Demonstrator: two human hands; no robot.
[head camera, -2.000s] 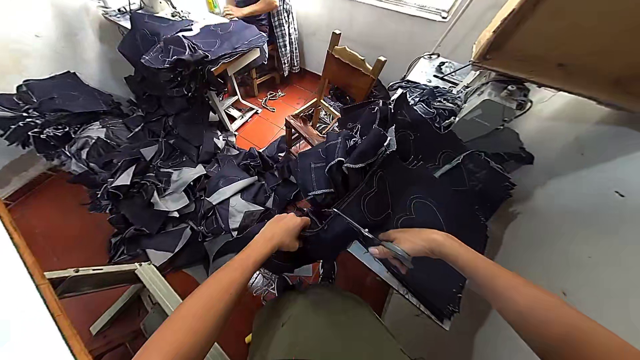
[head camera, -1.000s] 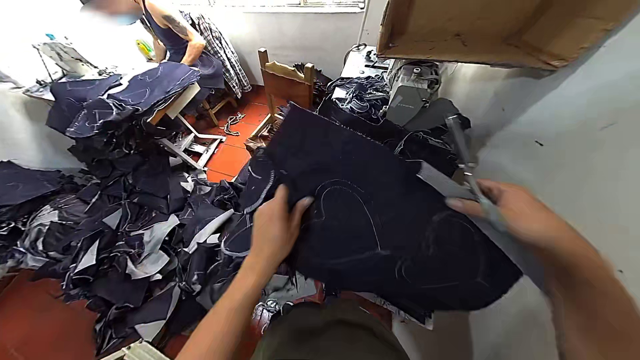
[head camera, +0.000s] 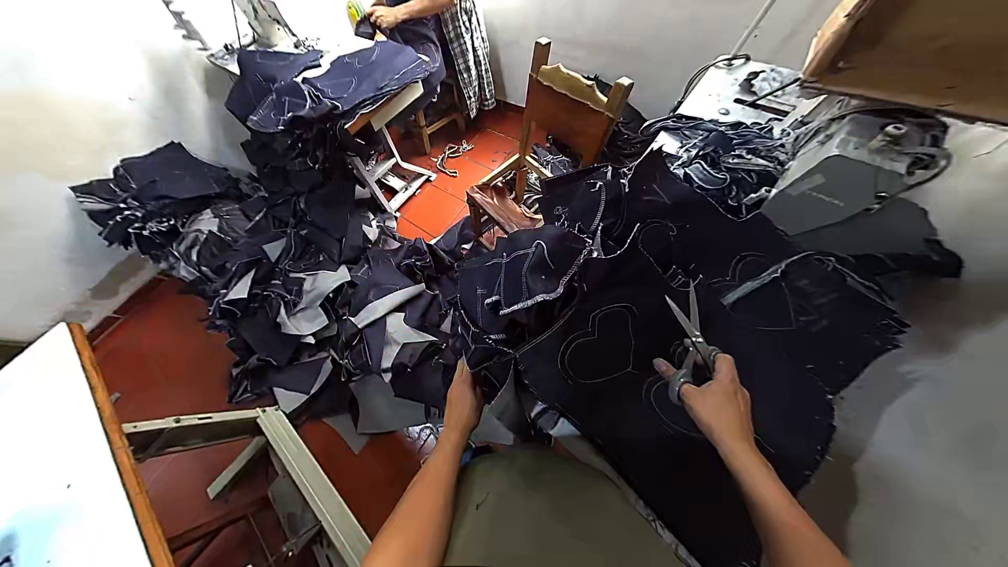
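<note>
Dark denim cloth (head camera: 598, 409) with heart-shaped stitched or chalked outlines lies spread in front of me. Over it, my right hand (head camera: 718, 398) holds a pair of scissors (head camera: 688, 340), blades parted and pointing away from me. My left hand (head camera: 463, 402) is at the left edge of the cloth, its fingers on a dark denim piece; the fingertips are partly hidden. Just beyond my left hand lies a denim piece with pale overlocked edges (head camera: 524, 272).
A large heap of denim offcuts (head camera: 315, 299) covers the floor at left. Beyond stand a wooden chair (head camera: 571, 110) and a person at a denim-covered table. A sewing machine (head camera: 835, 173) is at right, a cardboard box (head camera: 913, 55) above it. A white tabletop (head camera: 67, 465) is near left.
A second ago a large denim panel with a heart outline was raised before me; now the cloth lies lower and flatter. My right hand has come down with the scissors, whose blades are parted.
</note>
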